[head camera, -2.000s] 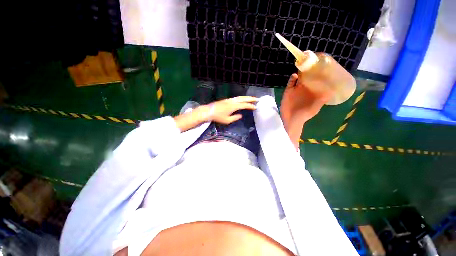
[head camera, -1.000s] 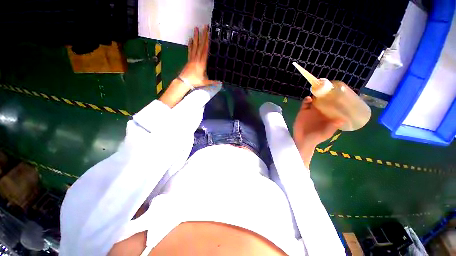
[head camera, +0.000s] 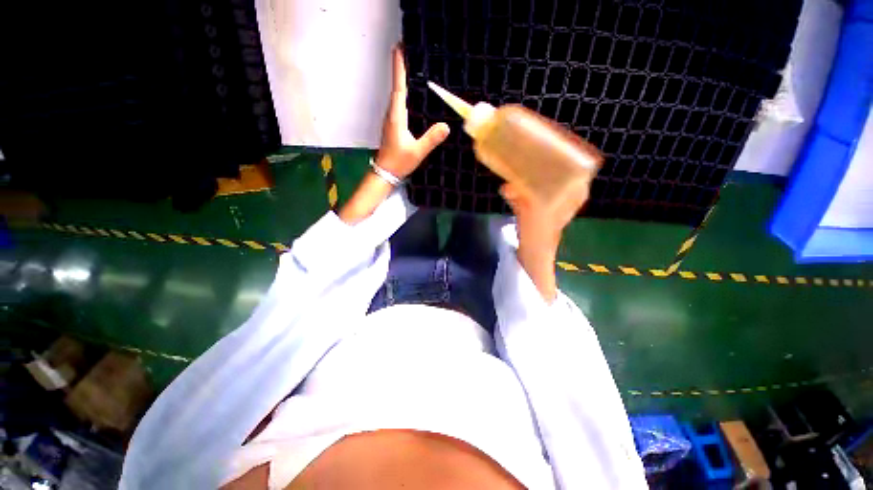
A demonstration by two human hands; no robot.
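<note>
A wide black grid tray (head camera: 670, 105) with many small cells lies in front of me. My right hand (head camera: 546, 206) holds an amber squeeze bottle (head camera: 536, 148) over the tray, its pale cone nozzle pointing up and left above the cells near the tray's left side. My left hand (head camera: 407, 144) is at the tray's left edge, fingers pointing away from me and thumb spread over the tray; it holds nothing. What the cells under the nozzle hold is too small to tell.
A white bench top (head camera: 321, 72) shows left of the tray, with dark stacked trays (head camera: 124, 96) beyond. A small pale item (head camera: 780, 105) lies right of the tray, beside a blue bin (head camera: 809, 211). Cartons (head camera: 110, 388) stand on the green floor.
My right hand has moved the bottle from the tray's near right side to the left, over the cells. My left hand has gone from my waist to the tray's left edge.
</note>
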